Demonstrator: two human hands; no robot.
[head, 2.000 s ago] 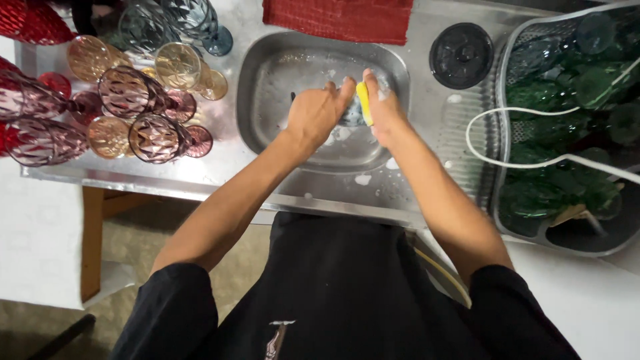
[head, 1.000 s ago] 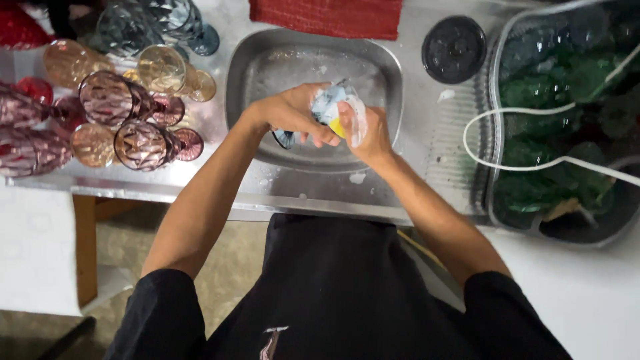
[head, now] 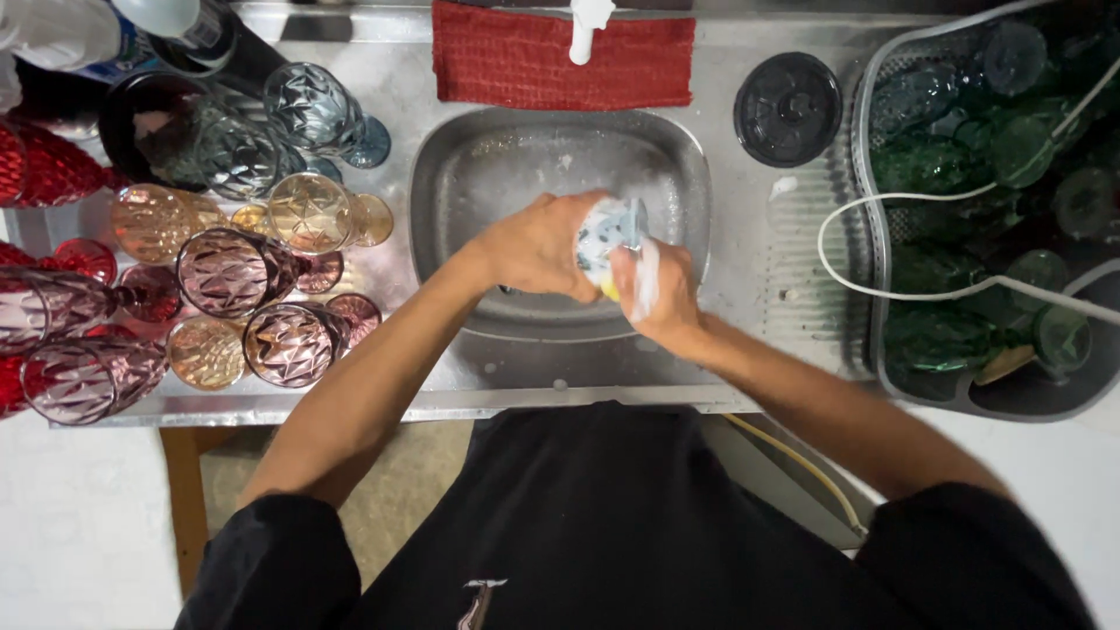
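Over the stainless steel sink basin [head: 560, 319], my left hand [head: 544, 245] grips a soapy, pale blue patterned glass goblet [head: 604, 234]. My right hand [head: 661, 284] presses a yellow sponge [head: 610, 287] against the goblet, and white foam covers some of its fingers. The sponge is mostly hidden by the fingers. To the left of the basin stand several cut-pattern goblets: blue ones [head: 311, 107], amber ones [head: 308, 213], purple ones [head: 229, 273] and red ones [head: 52, 164].
A red cloth [head: 560, 61] lies behind the basin under a white faucet spout [head: 582, 35]. A black round lid [head: 787, 109] rests to the right. Farther right, a grey rack [head: 875, 262] holds several green glass goblets [head: 941, 337], with a white cable [head: 919, 197] hanging across it.
Both hands have turned the glass between them, and more of it shows now than two seconds ago. It stays over the basin, held with the sponge.
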